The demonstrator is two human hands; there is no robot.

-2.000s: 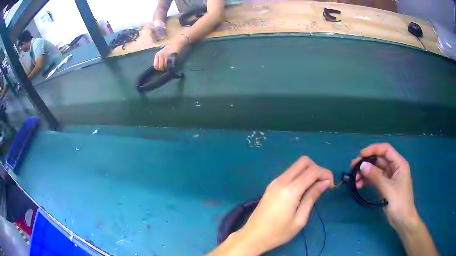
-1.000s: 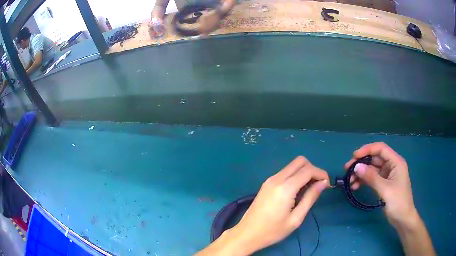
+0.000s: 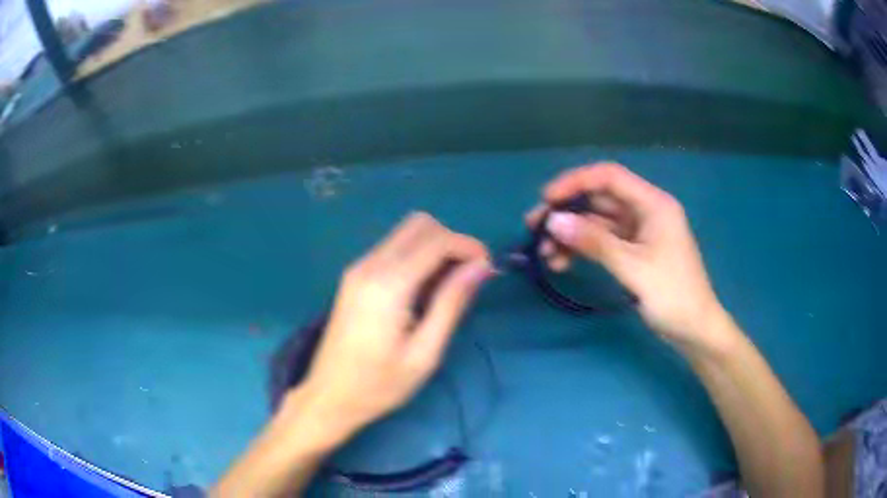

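My right hand (image 3: 632, 243) holds a small black C-shaped yoke (image 3: 559, 292) between thumb and fingers, its short stub pointing left. My left hand (image 3: 389, 321) pinches something thin at that stub, probably the wire end; blur hides the detail. A black padded headband (image 3: 292, 360) lies on the green-blue mat, partly covered by my left hand and wrist. Its lower end (image 3: 404, 477) shows below the hand. A thin dark wire (image 3: 494, 374) loops on the mat to the right of my left hand.
A blue bin (image 3: 39, 467) stands at the lower left corner. A raised dark green strip (image 3: 438, 122) crosses behind the mat (image 3: 175, 292). A post (image 3: 51, 39) stands at the upper left. A blurred whitish object (image 3: 864, 175) is at the right edge.
The view has swung right and down, so the hands and headband appear further left and higher. More of the headband shows. Both hands keep their holds on the yoke and at its stub.
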